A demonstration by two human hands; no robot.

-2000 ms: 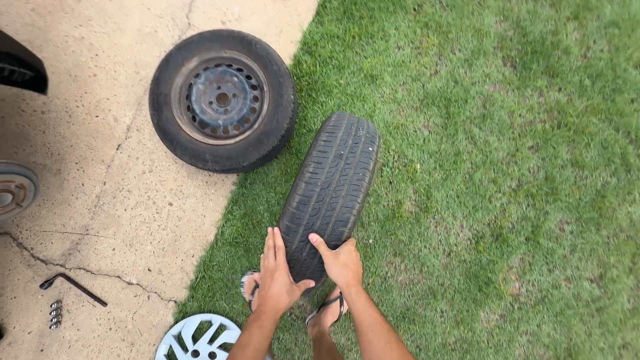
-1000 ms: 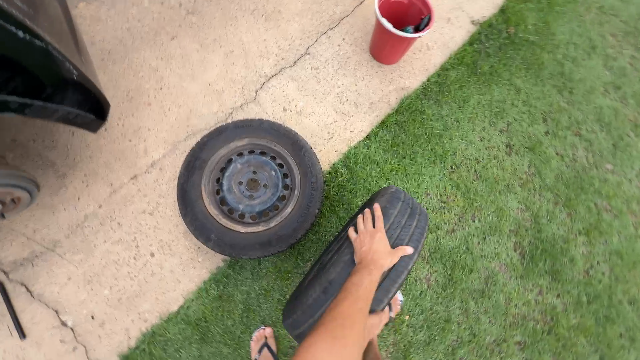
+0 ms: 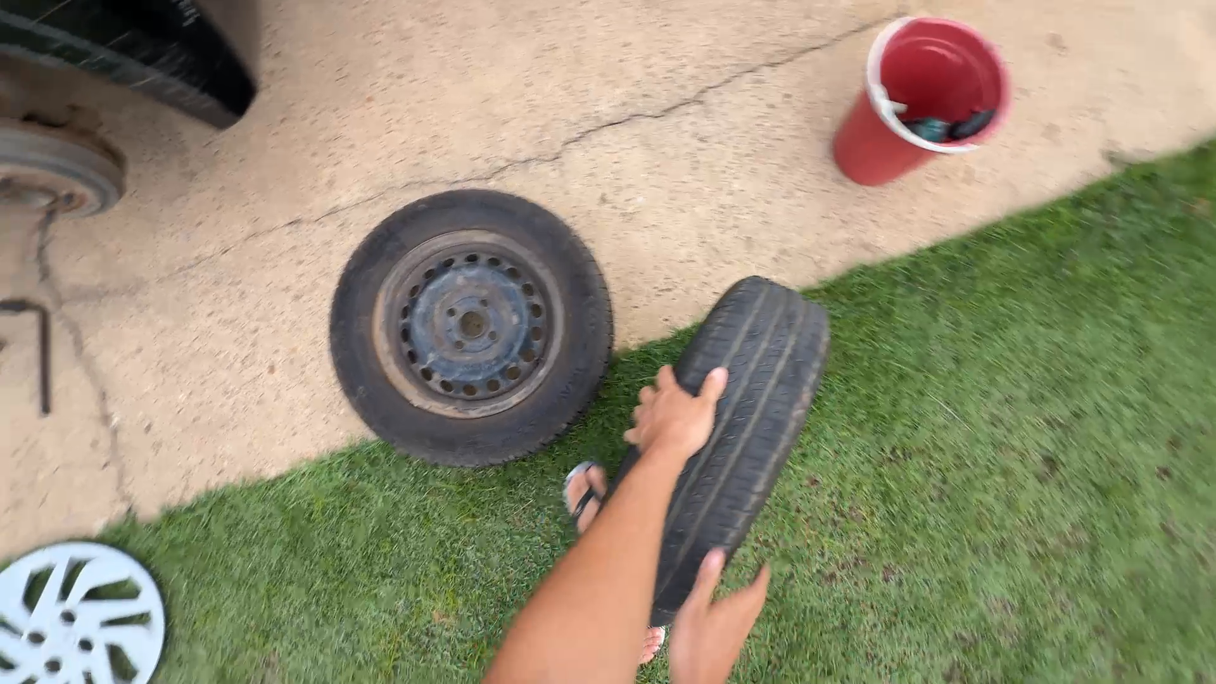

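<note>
An upright car tire [image 3: 746, 446] stands on the grass, its grooved tread facing up toward me. My left hand [image 3: 676, 413] grips its left edge, thumb on the tread and fingers over the sidewall. Low at the near end of the tread is my right hand [image 3: 717, 622], fingers spread and slightly blurred; whether it touches the rubber is unclear. Left of this tire, a second wheel [image 3: 472, 324] with a worn steel rim lies flat across the edge of the concrete and grass.
A red bucket [image 3: 879, 142] holding dark items stands on the concrete at upper right. A silver hubcap [image 3: 81, 608] lies at lower left, below an L-shaped wrench [image 3: 44, 361]. At upper left are a dark vehicle panel [image 3: 142, 66] and a wheel hub [image 3: 71, 166]. My sandaled feet are beside the tire.
My left hand has gone from the top of the tread to its left edge. My right hand, mostly hidden one second ago, now shows at the near end. The upright tire has turned.
</note>
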